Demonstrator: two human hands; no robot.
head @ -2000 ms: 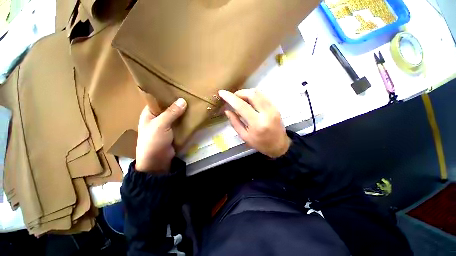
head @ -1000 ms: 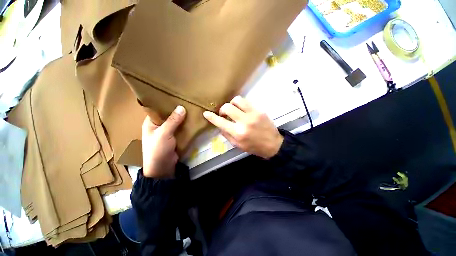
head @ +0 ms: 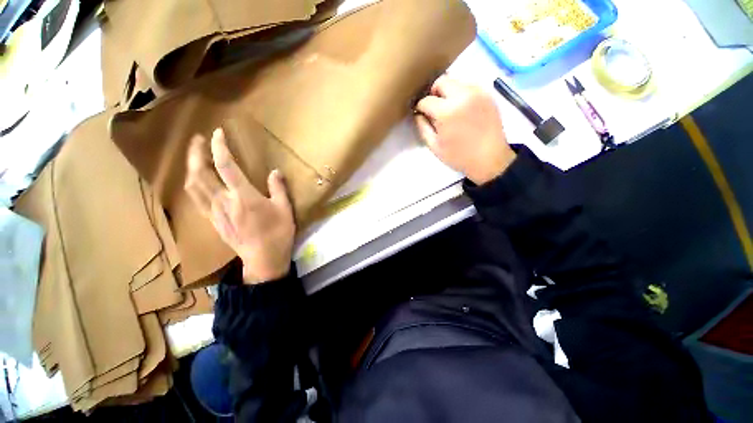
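The tan-brown leather panel [head: 363, 74] lies across the white work board [head: 388, 202], with its seam slanting down towards tiny gold logo pieces [head: 324, 176]. My left hand [head: 243, 211] is on the panel left of the seam, fingers spread, slightly blurred and holding nothing. My right hand [head: 466, 128] is at the panel's right edge, fingers curled with the edge pinched at the fingertips. Whether it holds anything else is hidden.
Stacked panels [head: 99, 240] lie at left, more brown pieces behind. At right are a blue-rimmed tray [head: 549, 58] of small gold pieces, a hammer [head: 528, 111], pink-handled snips [head: 590, 114] and a tape roll [head: 623, 68]. Yellow masking tape [head: 348, 198] is on the board.
My right hand has moved from the gold pieces up and right to the panel's edge. My left hand has let go of the folded panel and spread out. The panel has turned and lies flatter.
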